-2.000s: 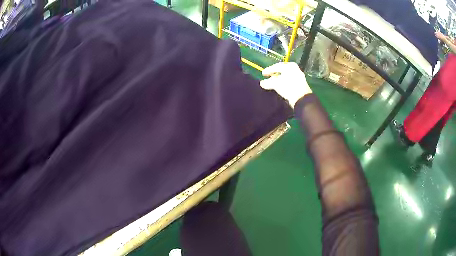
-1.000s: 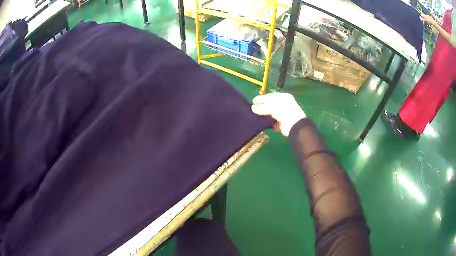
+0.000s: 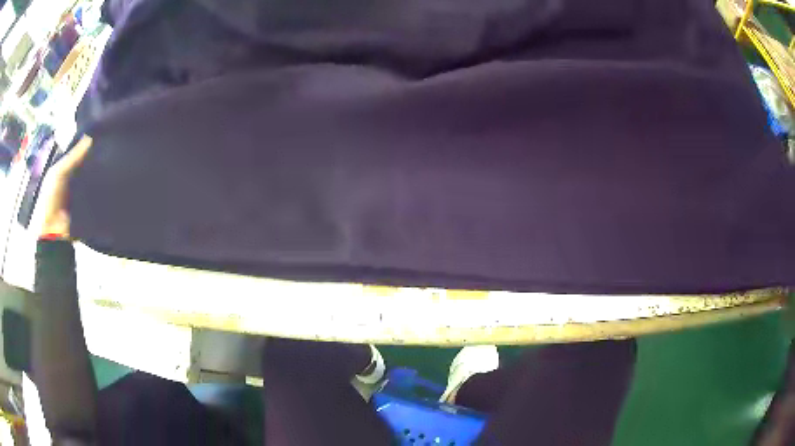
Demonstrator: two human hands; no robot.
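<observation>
A large dark purple cloth [image 3: 418,174] lies spread over the white worktable [image 3: 366,305], with its long bottom edge running just behind the table's worn front edge. A fold crosses the cloth further back. My left hand [image 3: 63,193], with a red wrist cord, is at the cloth's left edge, partly hidden by it; whether it grips the cloth is unclear. My right hand is not in view; only a bit of dark sleeve shows at the lower right rim.
Small supplies [image 3: 35,131] lie at the far left. A pale box [image 3: 227,353] is under the table. A blue perforated basket [image 3: 427,416] is on the green floor [image 3: 697,383] between my legs. Part of a yellow rack [image 3: 744,19] shows at the upper right.
The view has swung left, down over the table front. The cloth now lies straight across. My left hand has come into view; my right hand, earlier at the cloth's right corner, has left it.
</observation>
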